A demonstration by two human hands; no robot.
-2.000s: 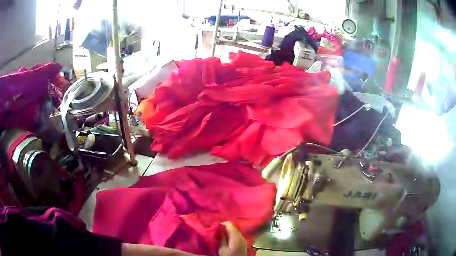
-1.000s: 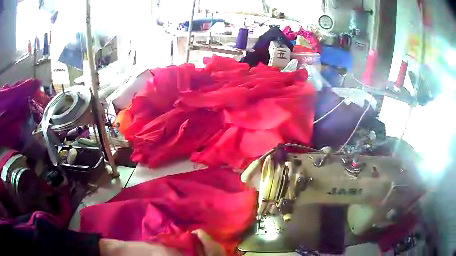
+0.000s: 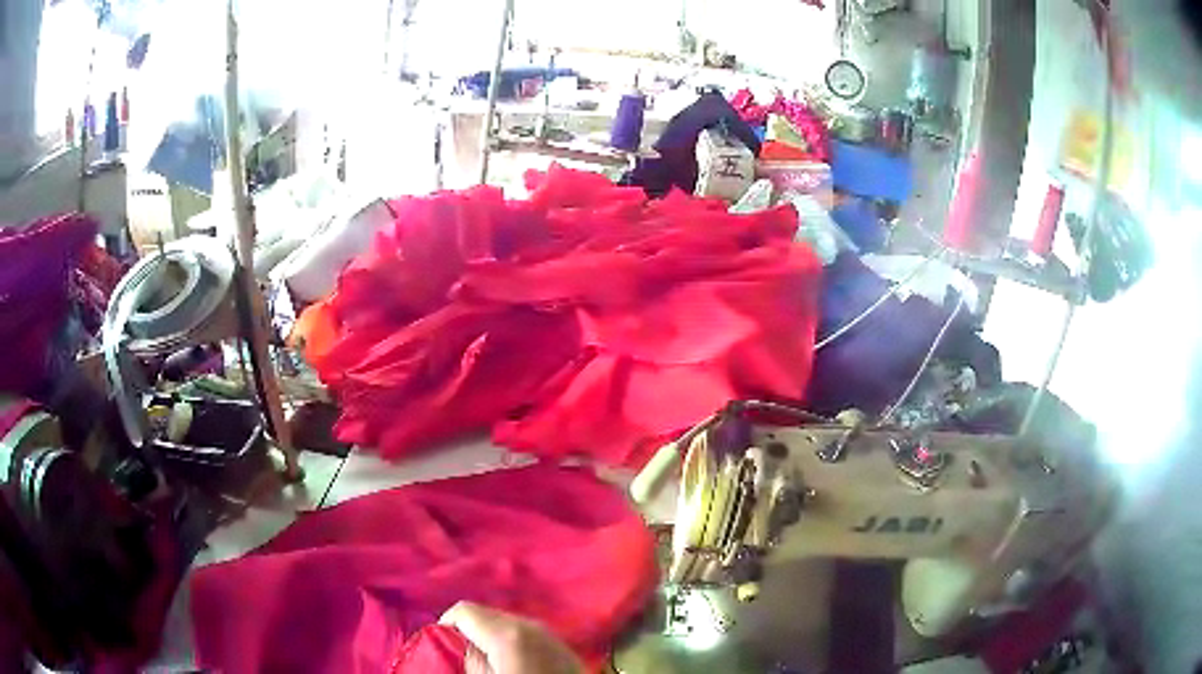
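A crimson-red fabric piece (image 3: pixel 435 546) lies spread on the white table, left of the needle area (image 3: pixel 699 619) of a cream sewing machine (image 3: pixel 857 494) with "JARI" lettering. My left hand (image 3: pixel 508 643) is at the bottom edge of the picture, its fingers bent over the near part of the fabric and gripping a fold. Its lower part is cut off by the frame. My right hand is not in view. The fabric's right edge lies close to the machine's needle end.
A large heap of bright red fabric (image 3: pixel 593 303) stands behind the piece. A metal pole (image 3: pixel 244 263) and a coiled pale tape (image 3: pixel 171 296) are at the left. Dark purple fabric (image 3: pixel 857 316) lies behind the machine. Red thread cones (image 3: pixel 969 204) stand at the right.
The view has shifted, so the machine and heap sit further left and lower. My left hand is lower and further left in the picture, with less forearm showing. The fabric's near part has bunched differently.
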